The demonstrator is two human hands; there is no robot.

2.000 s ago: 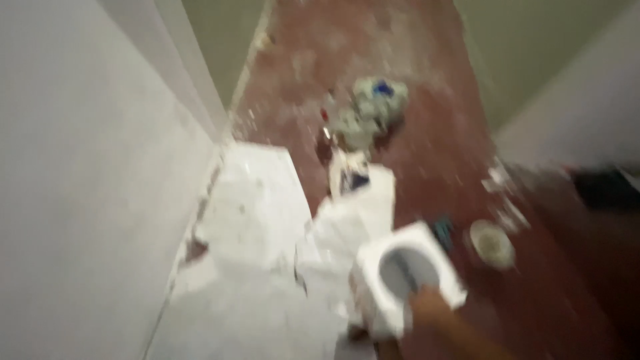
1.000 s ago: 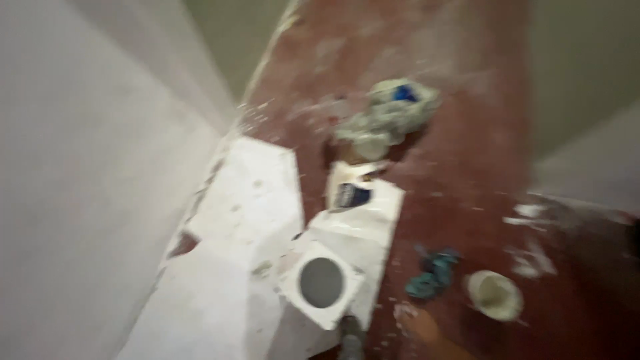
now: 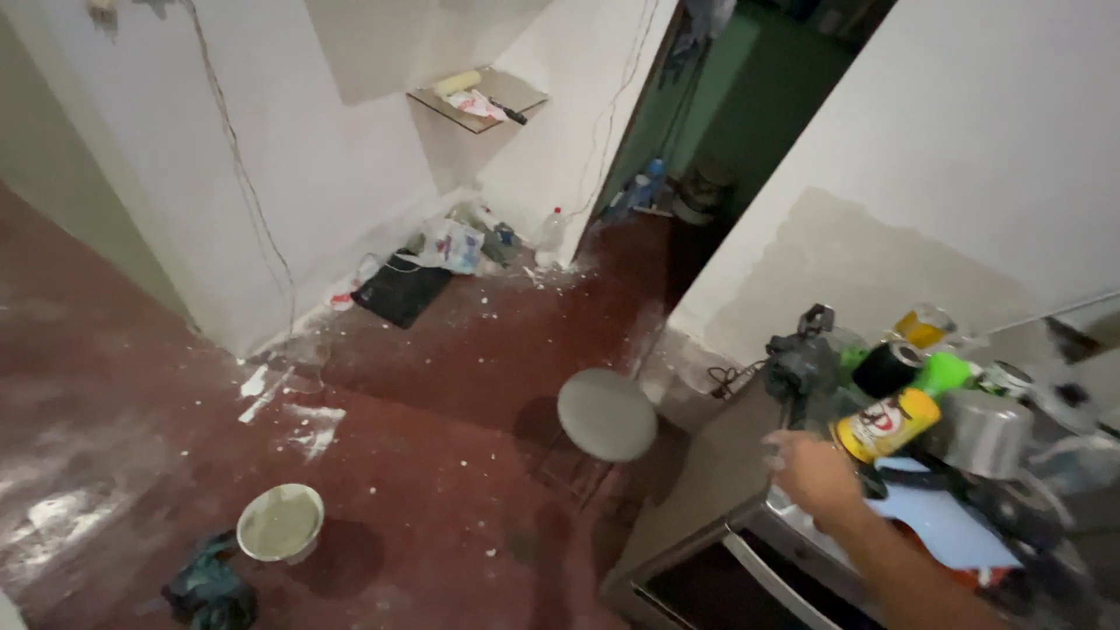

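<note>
My right hand (image 3: 809, 472) reaches in from the lower right over the front edge of a stove (image 3: 792, 525). It is just left of a yellow can (image 3: 888, 424) that bears writing. Whether its blurred fingers hold anything cannot be told. Behind the can are a black cylindrical container (image 3: 885, 367) and a bright green plastic item (image 3: 945, 374). A metal pot (image 3: 989, 430) is to its right, and a light blue flat item (image 3: 941, 516) lies below. A dark plastic bag (image 3: 798, 363) is beyond my fingers. My left hand is out of view.
A round grey-topped stool (image 3: 607, 415) stands left of the stove. On the red floor are a bowl of pale paste (image 3: 282, 522), a dark teal crumpled bag or cloth (image 3: 213, 586), a black mat (image 3: 402, 289) and a clear bottle (image 3: 551, 232). A corner shelf (image 3: 477, 98) holds a paint roller.
The view has swung to the right, away from the white square object with a round grey area. My right hand, low beside the teal item one second ago, is now over the stove.
</note>
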